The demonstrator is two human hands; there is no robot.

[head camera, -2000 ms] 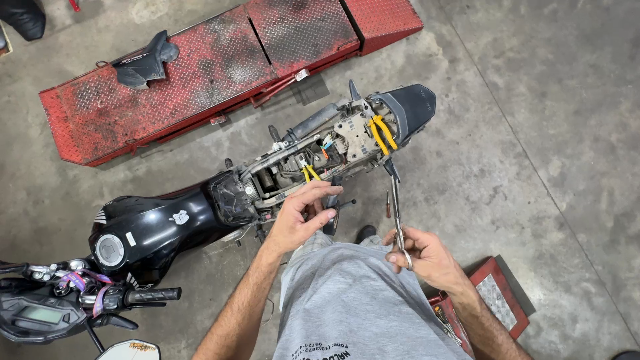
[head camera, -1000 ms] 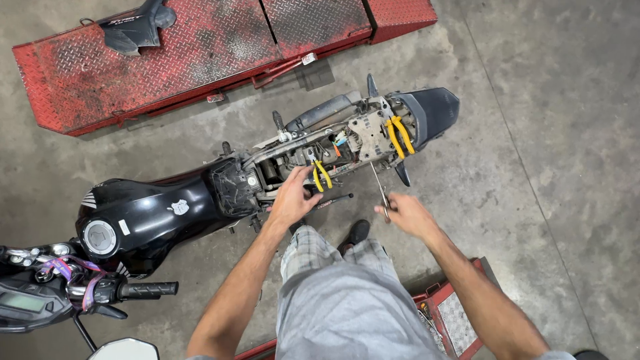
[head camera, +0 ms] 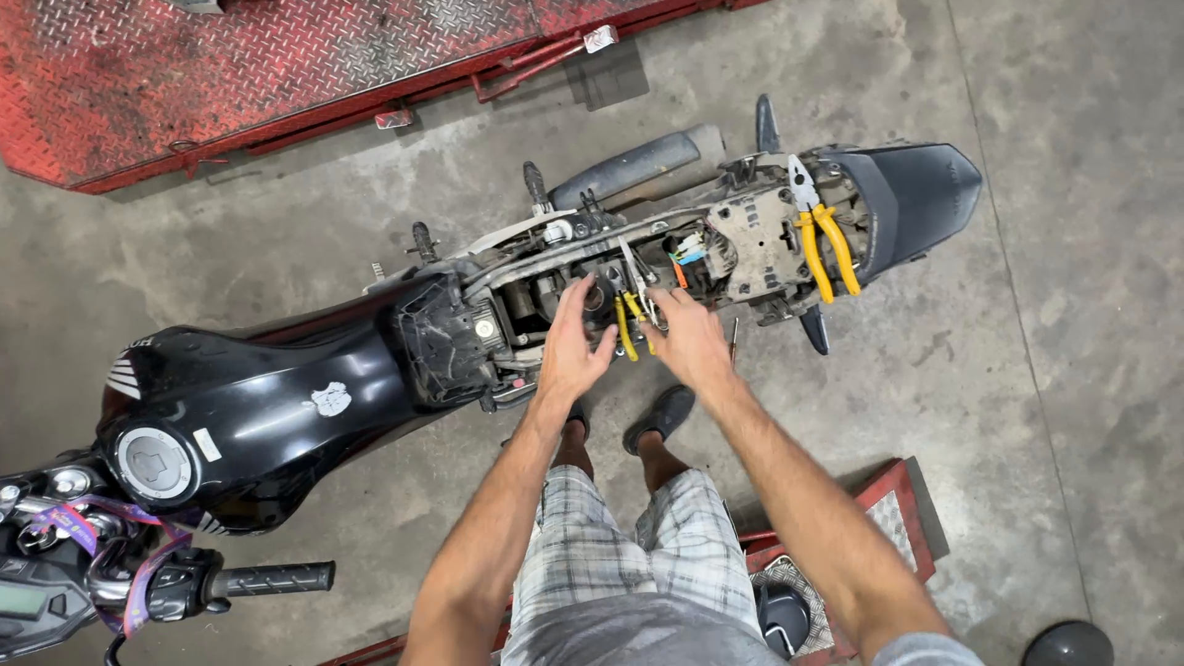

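Observation:
A black motorcycle (head camera: pixel 277 398) stands across the view with its seat off and the frame bared. My left hand (head camera: pixel 573 347) is over the frame's near rail, its thumb and fingers apart, with nothing seen in it. Close to its right lie small pliers with yellow handles (head camera: pixel 626 331). My right hand (head camera: pixel 687 338) has its fingers at a slim metal tool (head camera: pixel 635 268) that lies over the open frame; whether they grip it is hidden. Larger pliers with yellow handles (head camera: pixel 823 240) rest across the tail, beside the grey plate (head camera: pixel 760 242). An orange and a blue connector (head camera: pixel 689 250) show between the rails.
A red diamond-plate lift (head camera: pixel 277 74) lies along the top left. The handlebar grip (head camera: pixel 273 579) juts out at the lower left. A red metal stand (head camera: pixel 893 518) is behind my right arm, and a dark round object (head camera: pixel 1068 645) sits at the bottom right.
My right hand has moved left along the bike with the metal tool, from beside the tail to the middle of the frame. My left hand stays near the small yellow pliers.

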